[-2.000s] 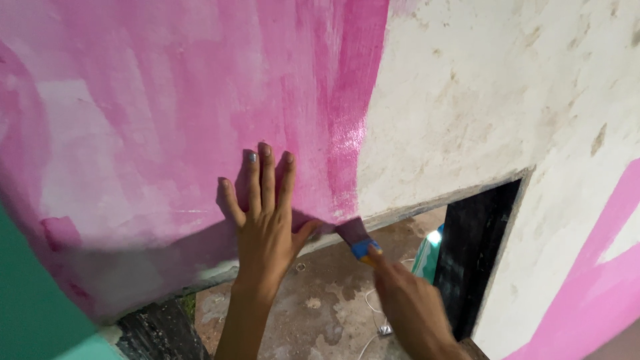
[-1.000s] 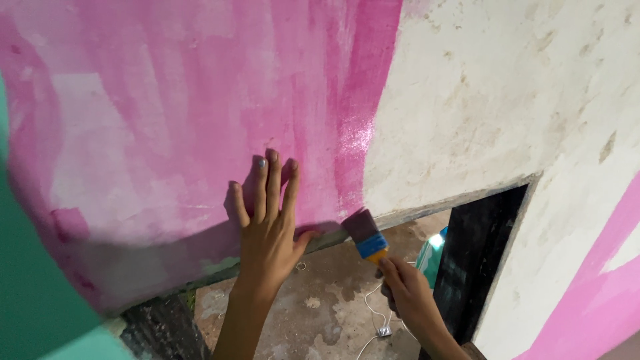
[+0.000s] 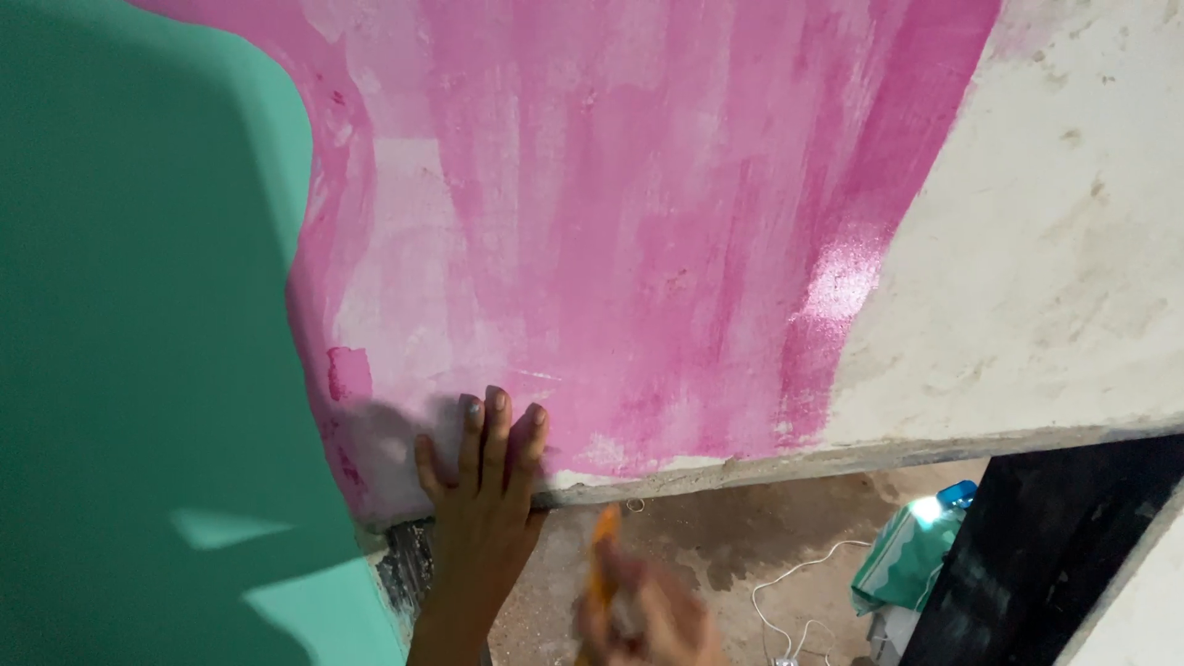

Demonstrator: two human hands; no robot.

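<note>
My left hand (image 3: 486, 499) lies with fingers spread on the lower edge of the pink-painted wall (image 3: 638, 277), holding nothing. My right hand (image 3: 652, 615), blurred by motion, is just below the wall's bottom edge, to the right of my left forearm. It grips a paintbrush by its yellow-orange handle (image 3: 604, 564); the bristles cannot be made out. The pink paint is streaky, with a wet shine near its right border. Green paint (image 3: 157, 277) covers the wall at left and bare off-white plaster (image 3: 1045, 250) lies to the right.
A rough ledge (image 3: 740, 470) runs along the wall's bottom edge. Beneath are a stained floor (image 3: 740, 536), a white cord (image 3: 786, 583) and a green bag (image 3: 911, 555) beside a bright light. A black frame post (image 3: 1027, 555) stands at right, and a dark worn piece (image 3: 407, 564) at lower left.
My right hand and the brush have moved left and down, away from the border between pink and plaster. My left hand has shifted left along the wall's lower edge. The view has swung left.
</note>
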